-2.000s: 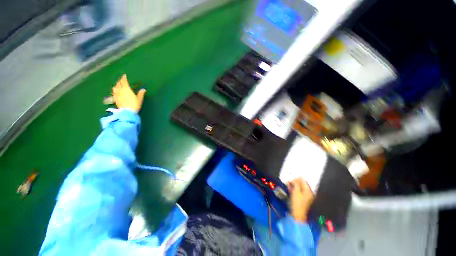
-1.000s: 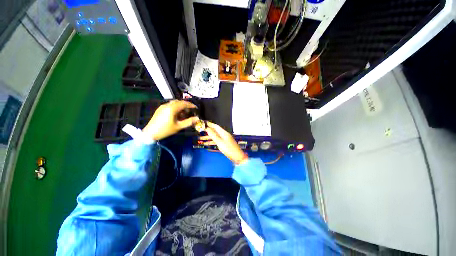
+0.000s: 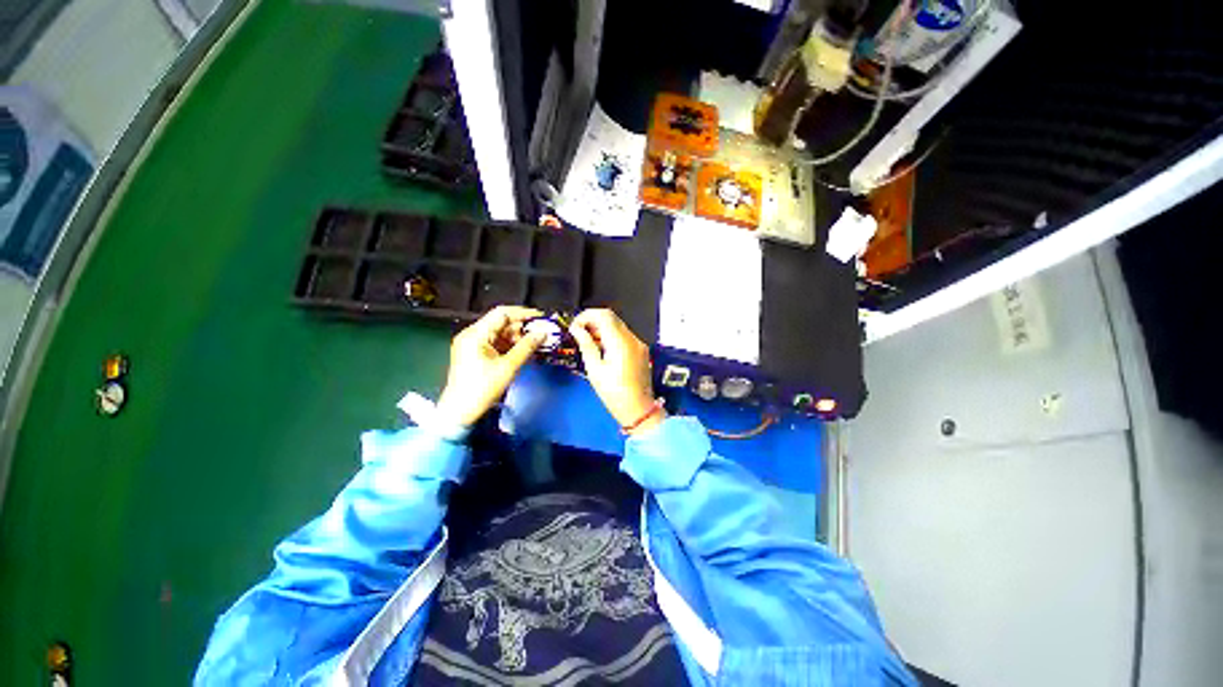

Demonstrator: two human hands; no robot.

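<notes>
A small round unit [image 3: 543,330] with a silver face is held between my two hands, in front of the control box. My left hand [image 3: 488,362] grips it from the left with thumb and fingers. My right hand [image 3: 613,362] has its fingertips at the unit's right side. The fingers partly hide the unit. The black parts tray [image 3: 382,258] lies on the green belt just beyond my left hand, with a small yellow-and-dark unit [image 3: 420,289] in one front pocket.
A second black tray [image 3: 427,124] lies behind. Orange fixtures [image 3: 728,193] stand under the machine head [image 3: 805,83]. A white paper sheet [image 3: 711,289] lies on the black machine top. More small units [image 3: 110,393] lie on the belt at left. A white frame post [image 3: 480,108] rises beyond the tray.
The camera view has turned and shifted. My left hand, earlier out over the belt, has come to meet my right hand. Both now hold the unit, lower beside the tray, and more of the tray shows.
</notes>
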